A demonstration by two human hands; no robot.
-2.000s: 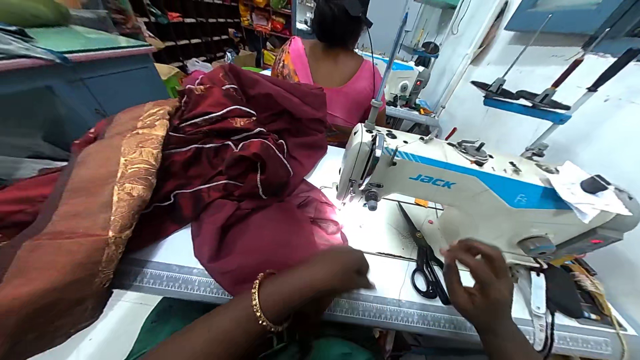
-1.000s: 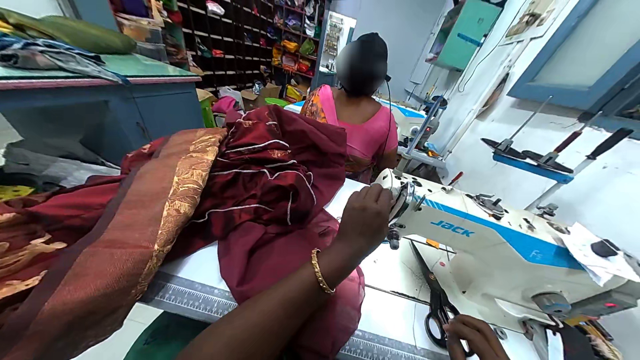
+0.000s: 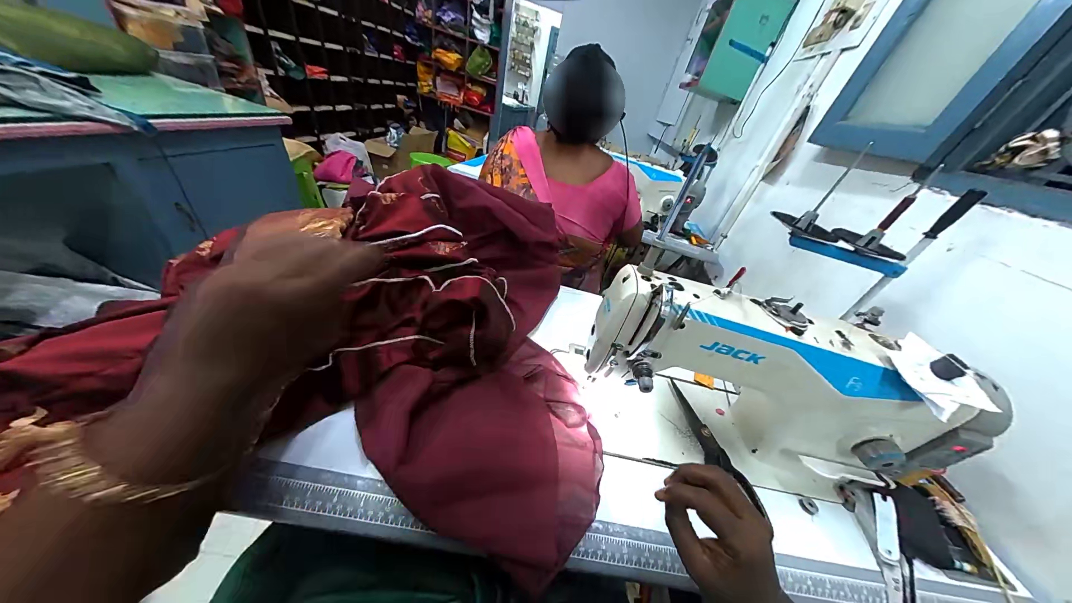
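My left hand (image 3: 276, 293), blurred, is over the maroon fabric (image 3: 486, 444) with gold borders and white cord trim, at the left of the sewing table; its fingers are partly hidden and any grip cannot be made out. Near the table's front edge, my right hand (image 3: 720, 523) has its fingers curled with thumb and index close together. It overlaps the handles of the black scissors (image 3: 708, 431), which lie on the machine bed; whether it touches them is unclear. The white and blue Jack sewing machine (image 3: 787, 360) stands behind, its lamp lit beside the needle.
A measuring tape strip (image 3: 335, 498) runs along the table's front edge. A thread stand (image 3: 846, 251) rises behind the machine. Ahead, a person (image 3: 578, 176) in a pink blouse sits at another machine. A blue cabinet (image 3: 226, 180) with a green top is at the left.
My left hand has moved left from the machine's head to over the maroon fabric. My right hand remains by the scissors' handles.
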